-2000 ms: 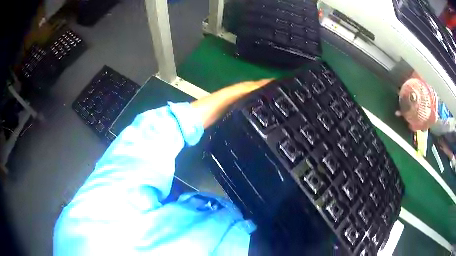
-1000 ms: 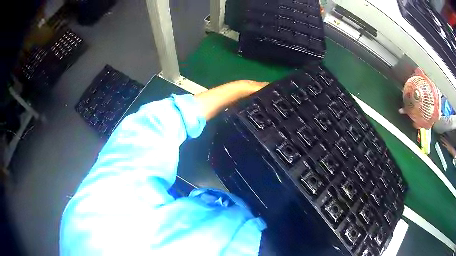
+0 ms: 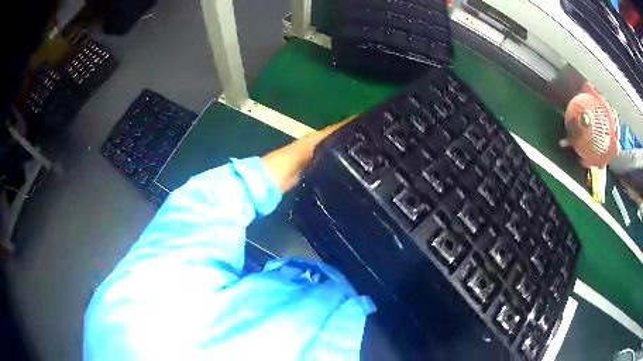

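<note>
A tall stack of black blister trays (image 3: 402,233) fills the centre and right, its top tilted in view. The top tray's square pockets hold small black housings with round centres. My left arm, in a light blue sleeve, reaches to the stack's far left side. The wrist and part of my left hand (image 3: 304,154) show against its edge; the fingers are hidden behind the stack, so their grip cannot be told. My right hand is not in view.
Another black tray stack (image 3: 395,39) stands on the green belt (image 3: 299,81) behind. A pale post (image 3: 229,53) rises left of it. A tray (image 3: 148,137) lies low at left. A pink fan (image 3: 591,128) and a person's arm are at right.
The view has shifted slightly. My left forearm shows less beyond the stack's edge, with the hand further left and more hidden. The stack stays in much the same place.
</note>
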